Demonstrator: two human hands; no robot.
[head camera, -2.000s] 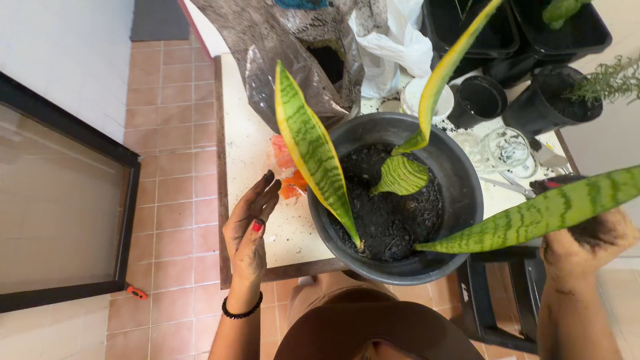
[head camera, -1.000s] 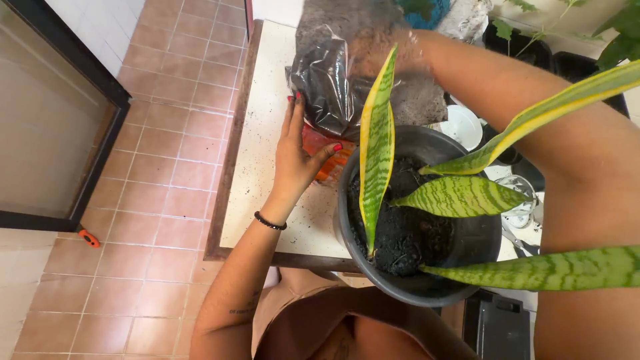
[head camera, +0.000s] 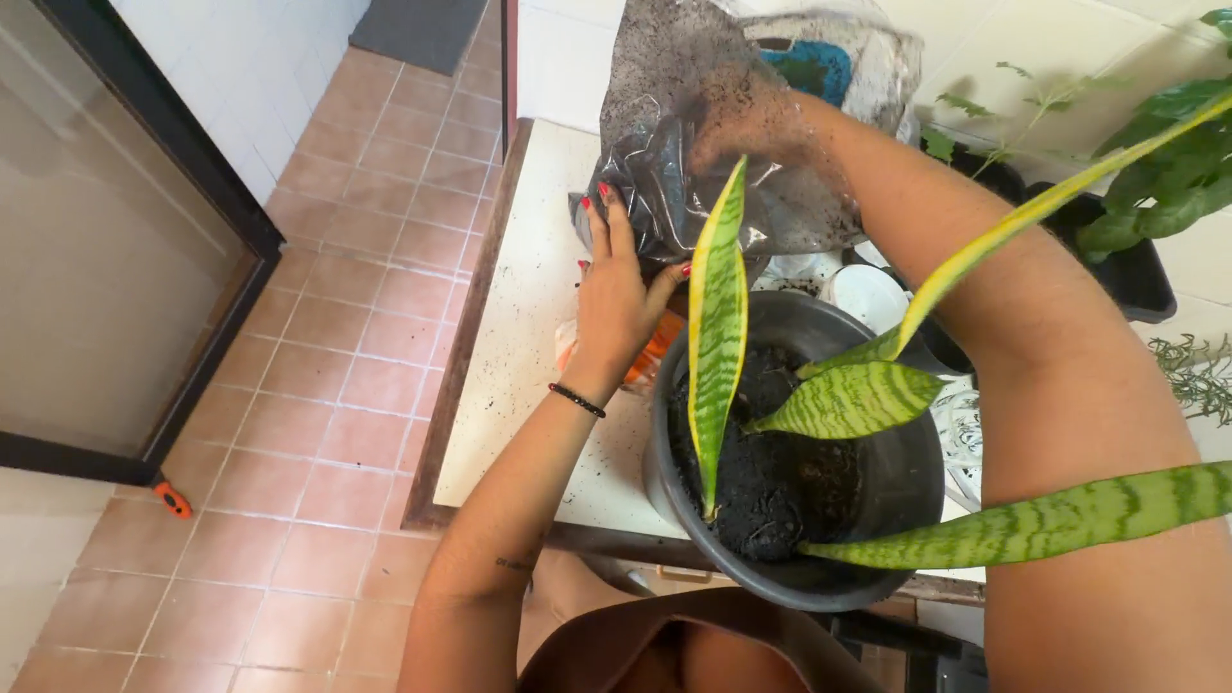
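Note:
My left hand presses with spread fingers on the near left side of a clear plastic bag smeared with dark soil. Inside that bag is my right hand, seen blurred through the plastic; its fingers and whatever they touch are not clear. Just nearer to me stands a round dark grey plastic pot, partly filled with black soil. Several snake plant leaves rise from it, one upright with yellow edges, others leaning right across my right arm. An orange and white packet lies under my left wrist.
The pot and bag rest on a white tabletop with a brown edge. A white cup and dark planters with green plants stand behind and right. At left are a black-framed door and an orange-handled tool on the tiled floor.
Two seconds ago both hands were apart at the pot's sides. Since then the left hand has moved onto the bag and the right arm has reached across into it.

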